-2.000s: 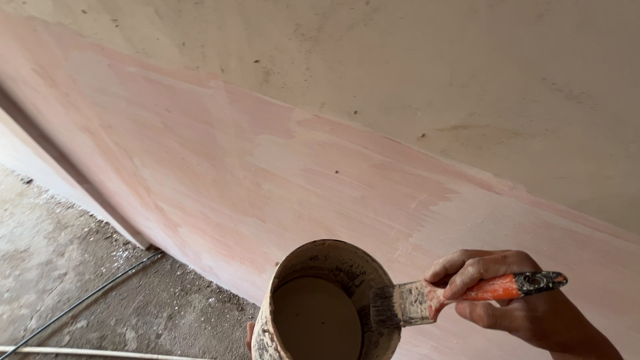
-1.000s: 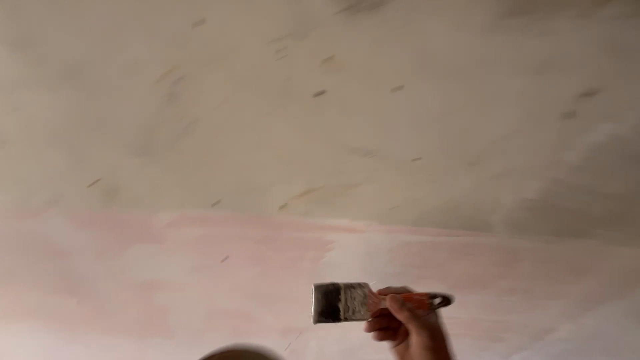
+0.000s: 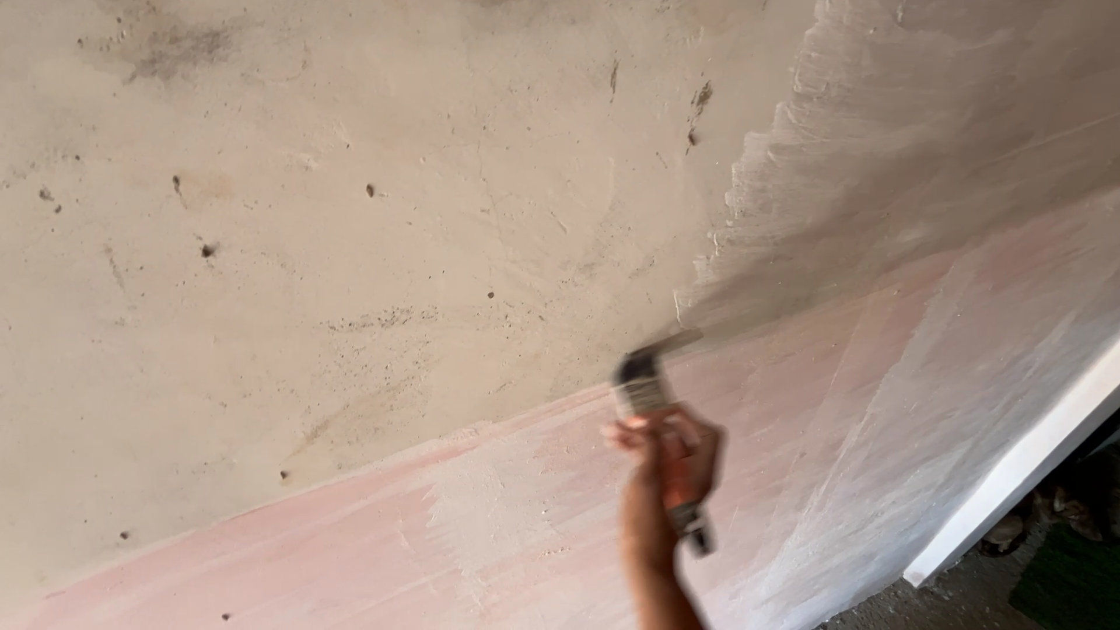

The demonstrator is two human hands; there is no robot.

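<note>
My right hand (image 3: 672, 455) grips the orange handle of a flat paintbrush (image 3: 643, 389), its dark bristles against the wall. The bristles touch near the line where the beige upper wall (image 3: 394, 227) meets the pink lower band (image 3: 350, 525). A short wet streak (image 3: 681, 341) runs right from the bristles. Right of it lies a darker, freshly coated area (image 3: 875, 192) with a ragged left edge. The hand and brush are blurred. My left hand is out of view.
A white edge or trim (image 3: 1015, 472) slants along the lower right. Beyond it are rough floor (image 3: 927, 608), something green (image 3: 1072, 577) and dark, unclear objects. Small holes and dark marks dot the beige wall.
The brush was at the container's mouth two seconds ago, then in front of the pink band; now its bristles are on the wall. The container has left the view, which has swung strongly.
</note>
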